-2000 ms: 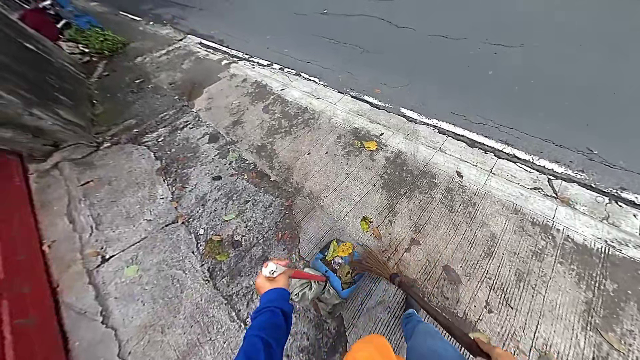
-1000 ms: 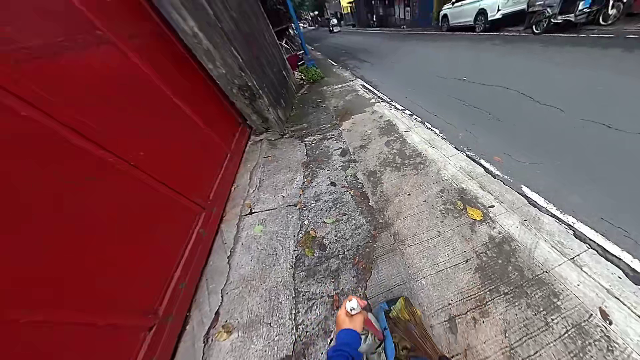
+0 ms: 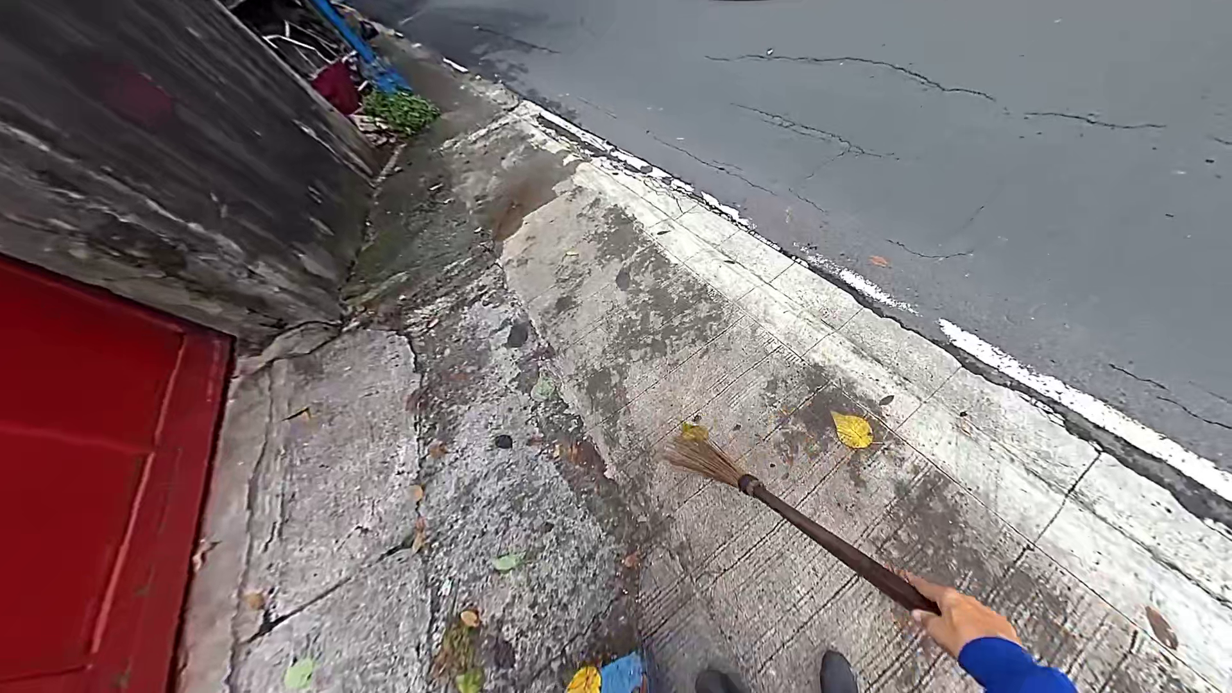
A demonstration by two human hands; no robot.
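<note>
My right hand [image 3: 962, 616], in a blue sleeve at the lower right, is closed round the dark handle of a stick broom [image 3: 837, 544]. The broom's bristles [image 3: 707, 459] rest on the grooved concrete, touching a small yellow leaf [image 3: 693, 431]. A larger yellow leaf [image 3: 853, 430] lies to the right of the bristles. At the bottom edge shows part of a blue container [image 3: 623, 674] with a yellow leaf [image 3: 583, 680] at its left. My left hand is out of view.
A red metal gate [image 3: 87, 462] and a weathered wall [image 3: 192, 164] stand on the left. Green plants [image 3: 399, 111] grow at the wall's far end. The asphalt road [image 3: 914, 144] runs along the right. Scattered leaves lie on the cracked pavement, and my shoes [image 3: 837, 672] show at the bottom.
The broom, beside the blue container two seconds ago, now reaches out over the pavement at a yellow leaf. My left hand, seen in both earlier frames, has gone out of view.
</note>
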